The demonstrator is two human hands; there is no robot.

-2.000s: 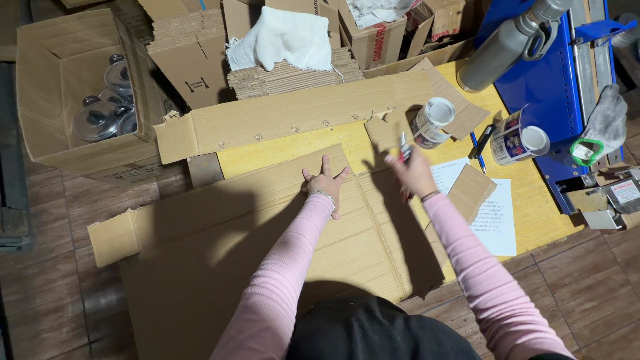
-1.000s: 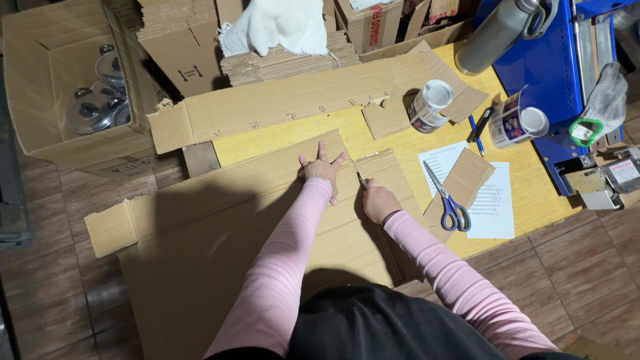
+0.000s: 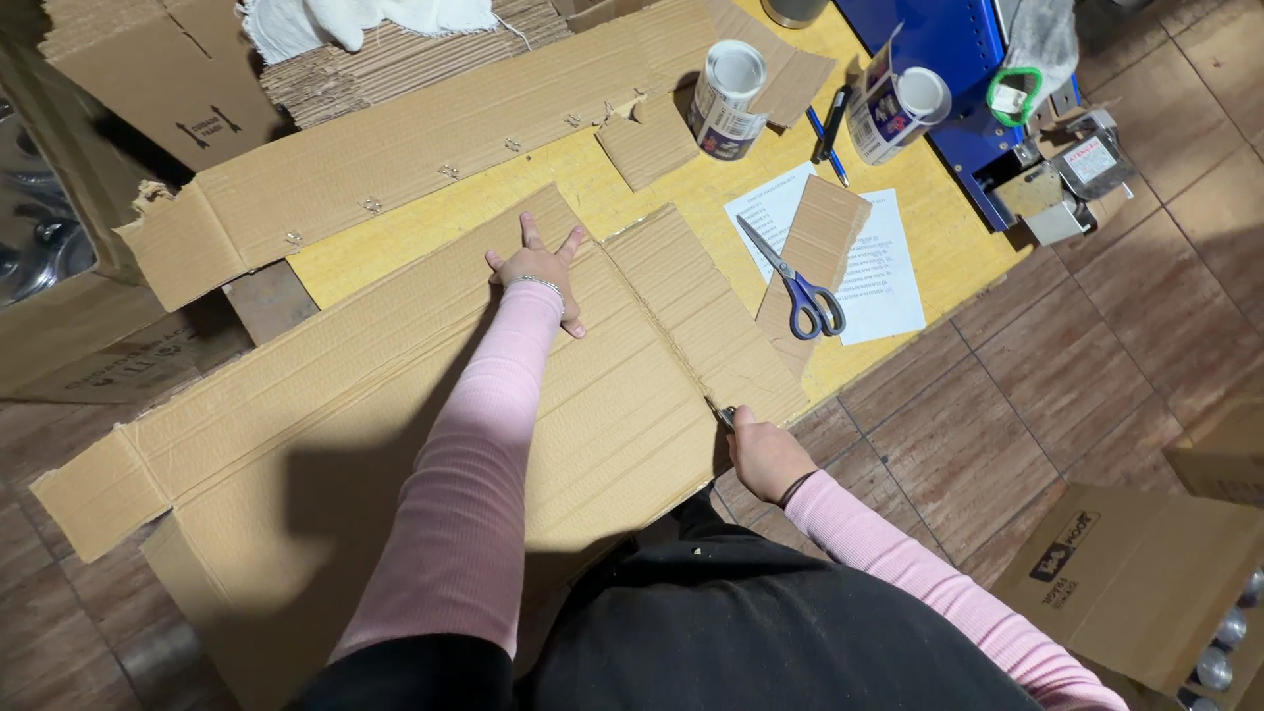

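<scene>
A large flattened corrugated cardboard sheet (image 3: 592, 395) lies across the table edge. My left hand (image 3: 541, 272) presses on it with fingers spread, holding nothing. My right hand (image 3: 768, 456) is closed around a small bladed cutter (image 3: 726, 415), its blade at the near end of a cut line along a crease. Right of that line lies a cardboard flap (image 3: 681, 286). Blue-handled scissors (image 3: 802, 296) rest half open on a small cardboard piece (image 3: 828, 222) and printed paper sheets (image 3: 887, 281).
Two labelled cans (image 3: 729, 104) (image 3: 897, 114), a black marker (image 3: 832, 123) and a blue pen (image 3: 829, 148) stand or lie on the yellow table (image 3: 958, 257). A long cardboard strip (image 3: 395, 158) runs behind. Blue metal equipment (image 3: 938, 59) stands right; open boxes (image 3: 1116, 573) flank the table.
My right hand has moved with the cutter down the crease toward my body. My left hand remains spread on the cardboard. The view has shifted closer.
</scene>
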